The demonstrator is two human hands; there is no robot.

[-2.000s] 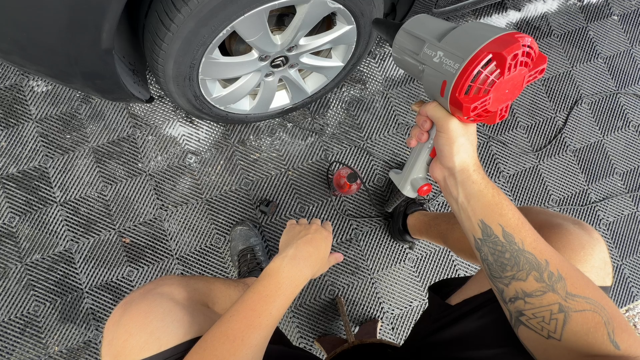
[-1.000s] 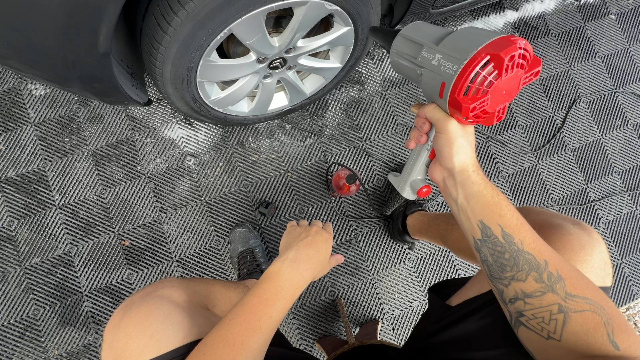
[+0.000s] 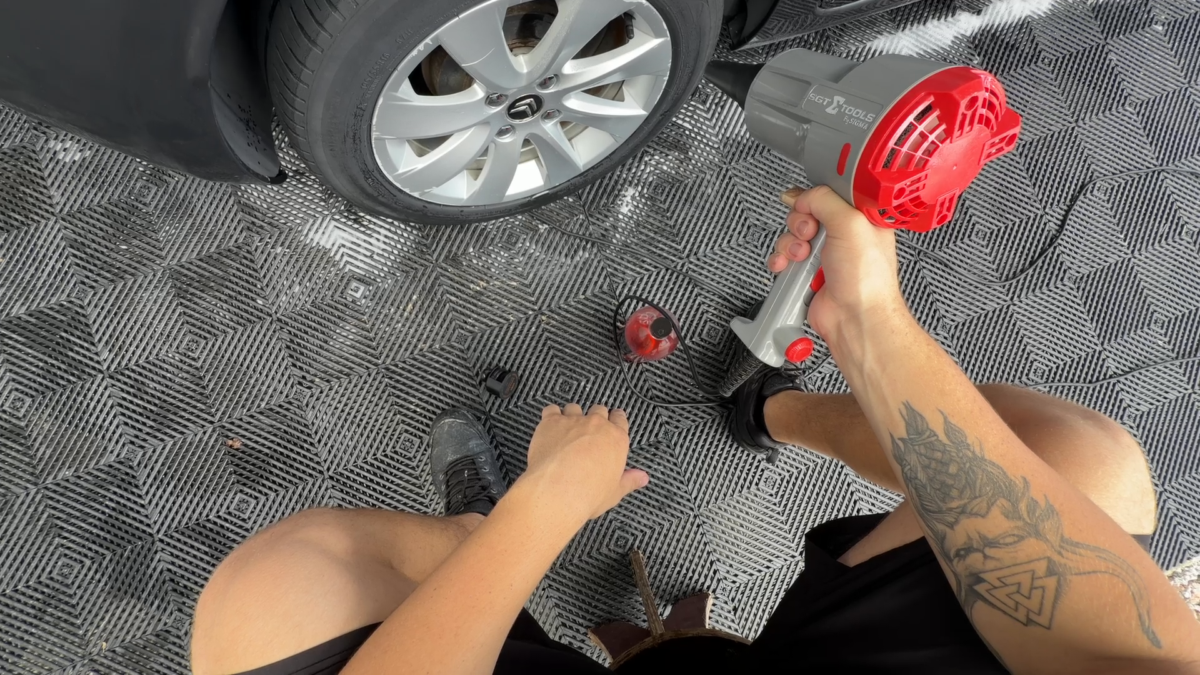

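Note:
My right hand [image 3: 848,248] is wrapped around the handle of a grey and red electric air blower [image 3: 872,131]. The blower's black nozzle [image 3: 731,80] points left, toward the tyre [image 3: 328,122] of a dark car with a silver alloy wheel [image 3: 525,108]. Above the floor, between my knees, my left hand [image 3: 581,455] hovers with its back up and its thumb out, holding nothing that I can see; its fingertips are partly hidden. Beyond it stands a red bottle with a black cap [image 3: 651,333], with a loop of black cable around it.
Grey interlocking ribbed floor tiles [image 3: 187,347] lie under everything, wet in places. A small black object [image 3: 501,381] lies beside my left shoe [image 3: 464,459]. The blower's black cable [image 3: 1059,230] runs off to the right. A dark bumper [image 3: 122,84] fills the upper left.

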